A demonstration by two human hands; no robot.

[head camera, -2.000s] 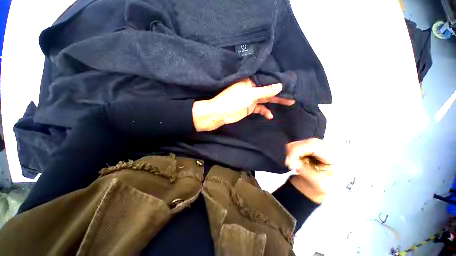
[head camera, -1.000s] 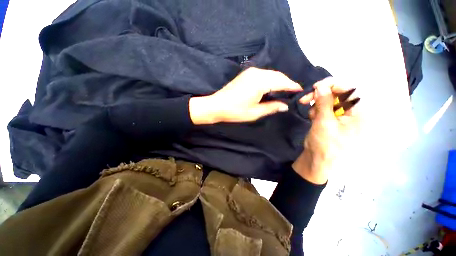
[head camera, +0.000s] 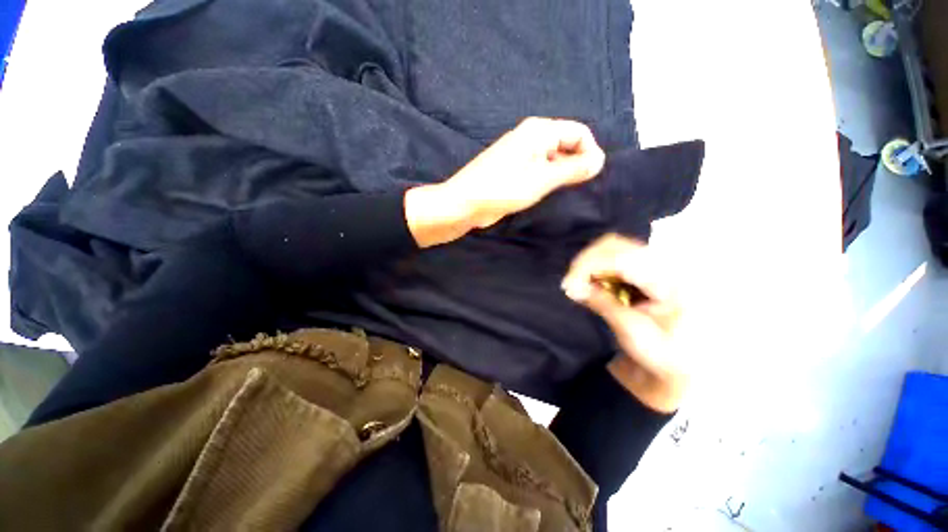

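Observation:
A large dark navy garment (head camera: 270, 114) lies spread and folded over the white table in front of me. My left hand (head camera: 530, 171) is closed on the garment's cloth near its right side. A squared dark garment flap (head camera: 660, 177) sticks out to the right beyond that hand. My right hand (head camera: 629, 301) is below the flap, over the garment's lower right edge. It is curled around yellow-handled snips (head camera: 621, 291), mostly hidden by the fingers. Whether the blades are open cannot be seen.
The white table (head camera: 759, 197) has a rounded right edge and looks overexposed. Beyond it are a grey floor (head camera: 790, 468) with scattered thread bits, a blue stool or bin (head camera: 920, 447), a wheeled rack (head camera: 915, 94) and dark cloth (head camera: 858, 192).
My left hand has closed on the cloth and moved up slightly. My right hand with the snips has moved down and left, away from it. The flap now sticks out right; the label is no longer visible.

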